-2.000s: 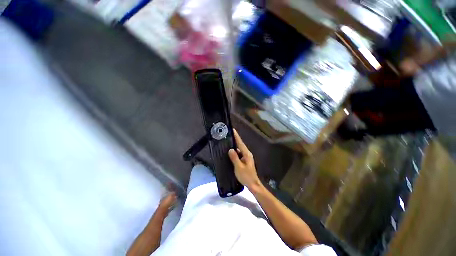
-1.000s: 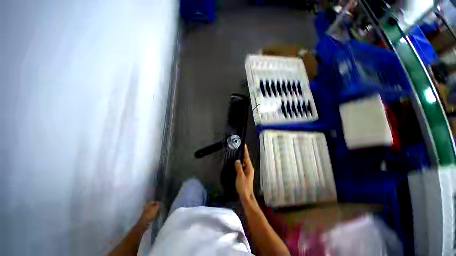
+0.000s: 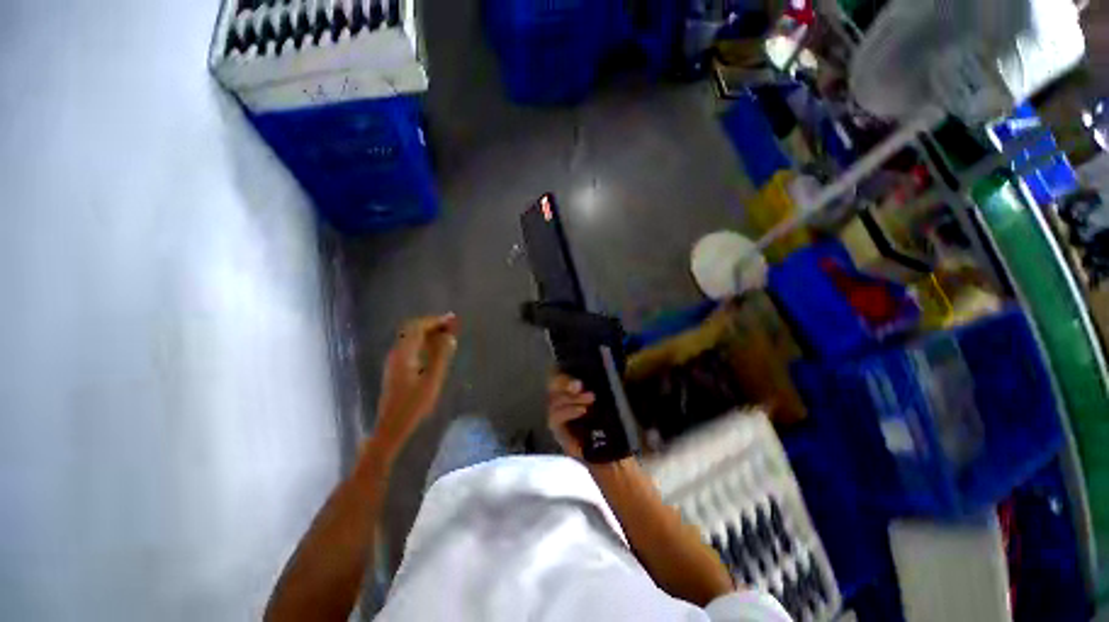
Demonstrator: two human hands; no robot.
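Observation:
My right hand (image 3: 569,411) holds a long black device housing (image 3: 558,270) by its lower part, in the middle of the view. The housing points forward, away from my body, and is turned so its round silver-grey centre does not show. A short black part juts out sideways near its middle. A small reddish-orange patch shows near its far end. My left hand (image 3: 422,352) is raised to the left of the housing, apart from it, with bent fingers and nothing visible in it.
A white tray (image 3: 319,85) of dark pieces sits on a blue bin (image 3: 353,164) at upper left. Another white parts tray (image 3: 693,468) is at lower right. Blue bins, a pedestal fan (image 3: 936,73) and a green-edged line (image 3: 1019,243) stand right. A white wall-like surface (image 3: 134,340) fills the left.
The housing has been turned over, so its silver centre is hidden. My left hand has risen from low at my side toward it. The surroundings have shifted as I moved along the aisle.

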